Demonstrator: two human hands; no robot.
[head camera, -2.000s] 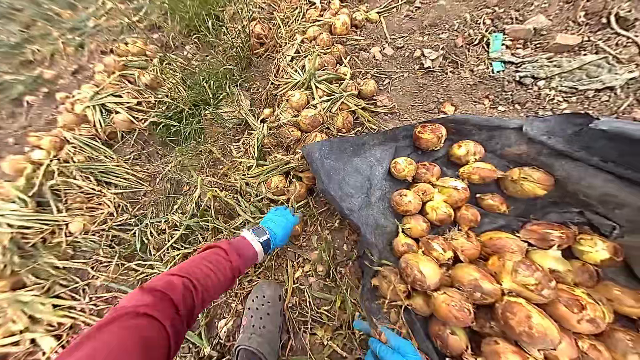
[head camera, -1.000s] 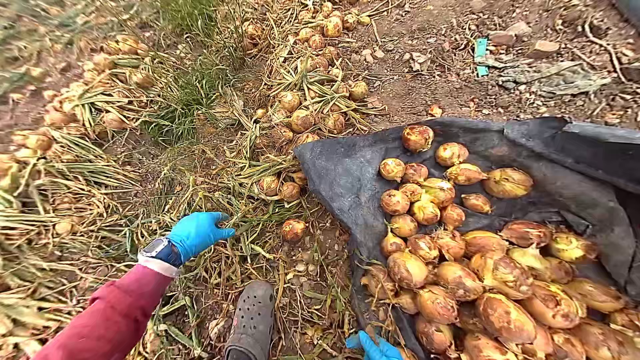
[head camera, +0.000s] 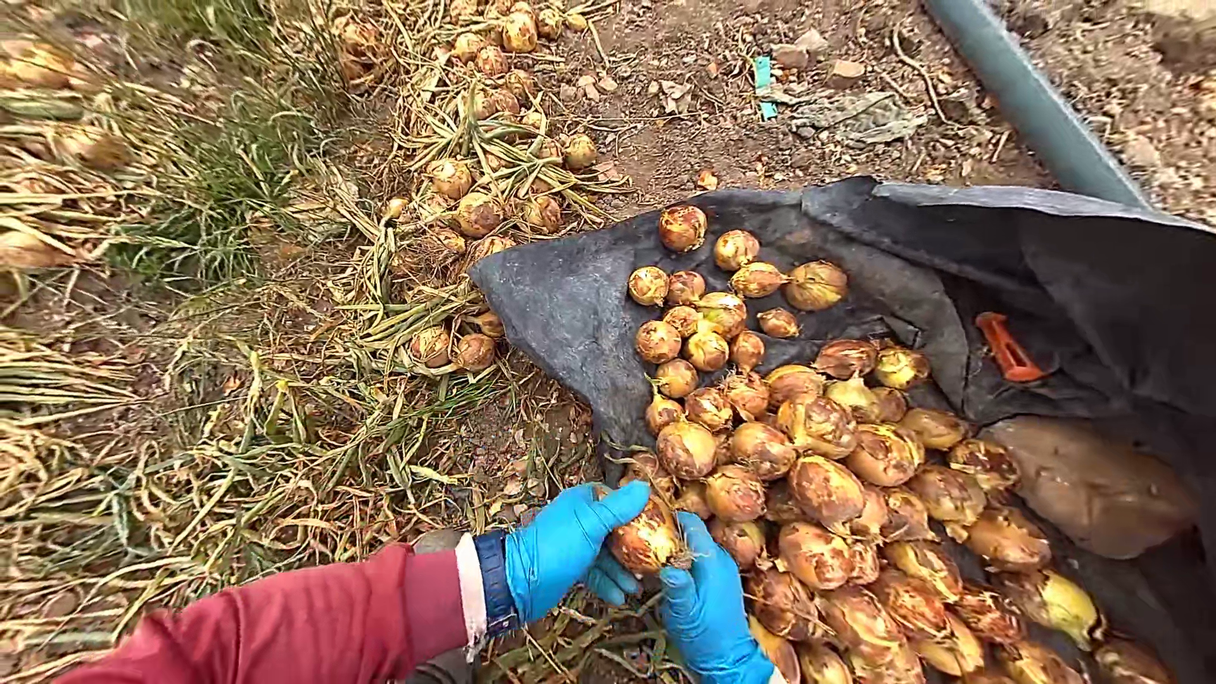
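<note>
In a blue glove, my left hand (head camera: 570, 537) is closed around the left side of a yellow onion (head camera: 646, 540). My right hand (head camera: 708, 598), gloved alike, touches the onion's right side near its roots with thumb and fingers; whether it holds a tool is hidden. Just right of both hands, a pile of loose onions (head camera: 826, 489) lies on a dark fabric sheet (head camera: 560, 294). Smaller onions (head camera: 708, 350) are grouped at the pile's upper left. An orange-red handle-like object (head camera: 1009, 350) rests on the sheet at the right.
Onions with dried leaves (head camera: 480, 214) lie in a row on the soil beyond the sheet's corner. Dry stalks (head camera: 237, 494) cover the ground at left, beside a grass tuft (head camera: 218, 190). A grey pipe-like object (head camera: 1040, 104) and a muddy puddle (head camera: 1092, 484) are at right.
My left hand has moved right from over the dry stalks to beside my right hand, and now grips an onion. The single onion seen earlier on the soil by the sheet is gone from there.
</note>
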